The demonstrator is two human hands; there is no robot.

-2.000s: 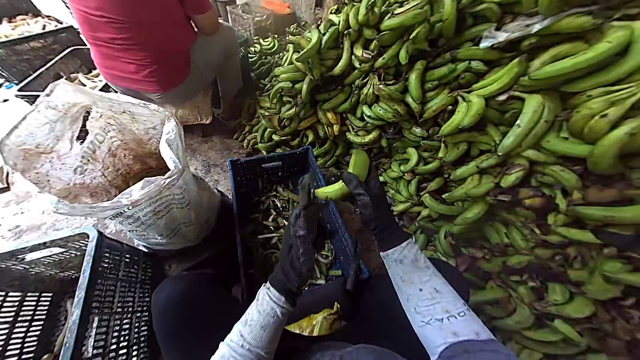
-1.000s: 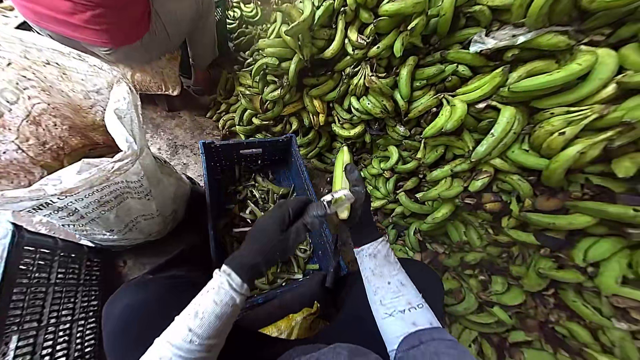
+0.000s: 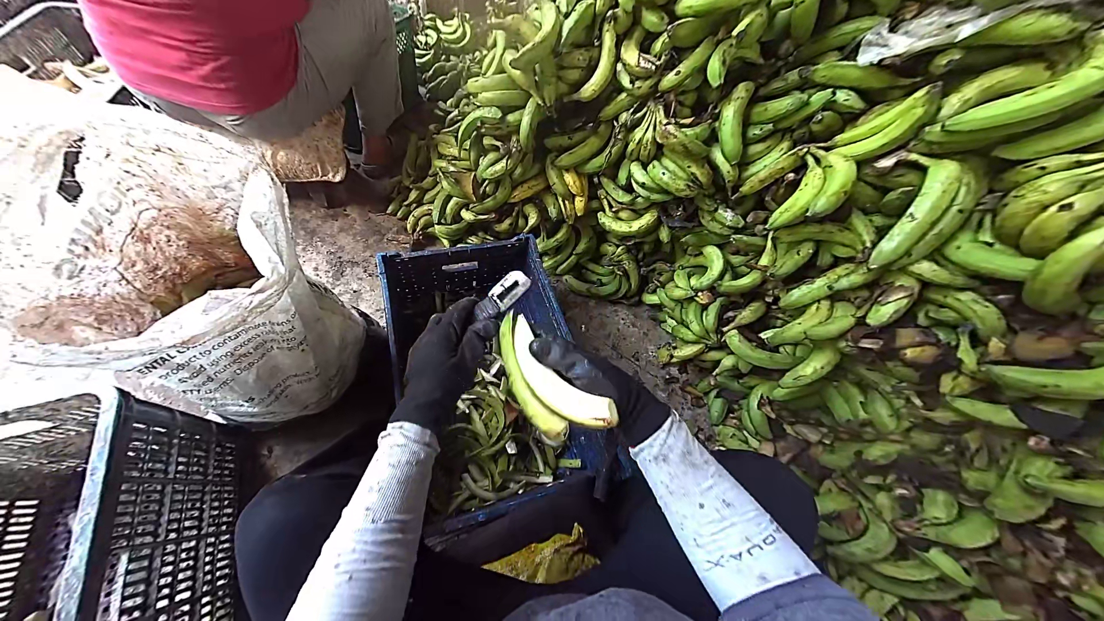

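Observation:
My left hand (image 3: pixel 442 358), in a black glove, grips a hand peeler (image 3: pixel 509 291) with a pale metal head that points up and right. My right hand (image 3: pixel 599 379), gloved too, is closed on a partly peeled plantain (image 3: pixel 565 379), its pale flesh bare along one side. A strip of green peel (image 3: pixel 528 388) stands away from the flesh on the left, near my left fingers. Both hands are above a blue plastic crate (image 3: pixel 552 302), in which many green peel strips (image 3: pixel 496 440) lie.
Green plantains (image 3: pixel 733 172) are heaped ahead and right, with loose peels (image 3: pixel 940 535) at lower right. A large white woven sack (image 3: pixel 302 345) and a black crate (image 3: pixel 172 500) stand at left. A person in a red shirt (image 3: pixel 198 52) sits beyond the sack.
The plantain had its green skin on two seconds ago; now a broad side is bare and a peel strip hangs off. The peeler has moved from against the fruit to above its tip.

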